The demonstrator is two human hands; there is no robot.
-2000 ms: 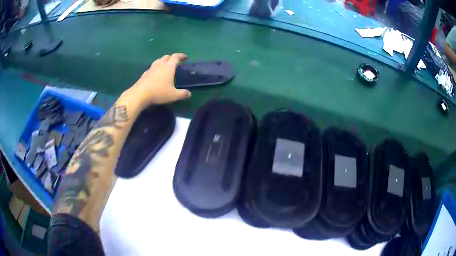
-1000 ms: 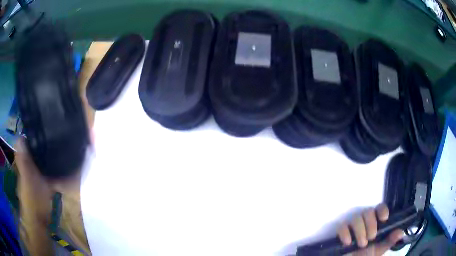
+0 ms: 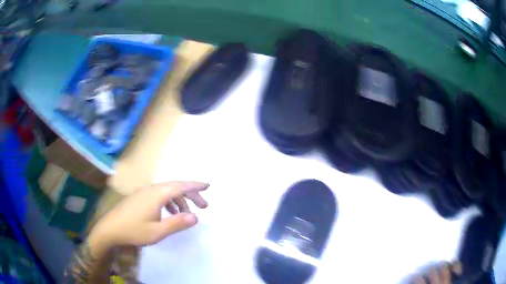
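A black oval base (image 3: 305, 216) lies on the white sheet (image 3: 222, 161) in front of me. Pale marks show at its middle and a bright band crosses its lower part; blur hides which side is up. My left hand (image 3: 150, 213) is open and empty over the sheet's left part, left of this base and apart from it. My right hand (image 3: 441, 273) is cut off by the bottom edge at the right. Only blurred fingers show, and whether it holds something is hidden.
Stacks of black bases (image 3: 299, 105) stand along the sheet's back and right; several have grey plates. A smaller base (image 3: 215, 77) lies at the back left. A blue bin (image 3: 148, 102) of grey plates is at the left, beside tan cardboard (image 3: 136, 166). The green belt (image 3: 233, 22) runs behind.
My left hand has let go of the base, which now lies on the sheet. The view has shifted left. The black driver seen in my right hand is no longer visible.
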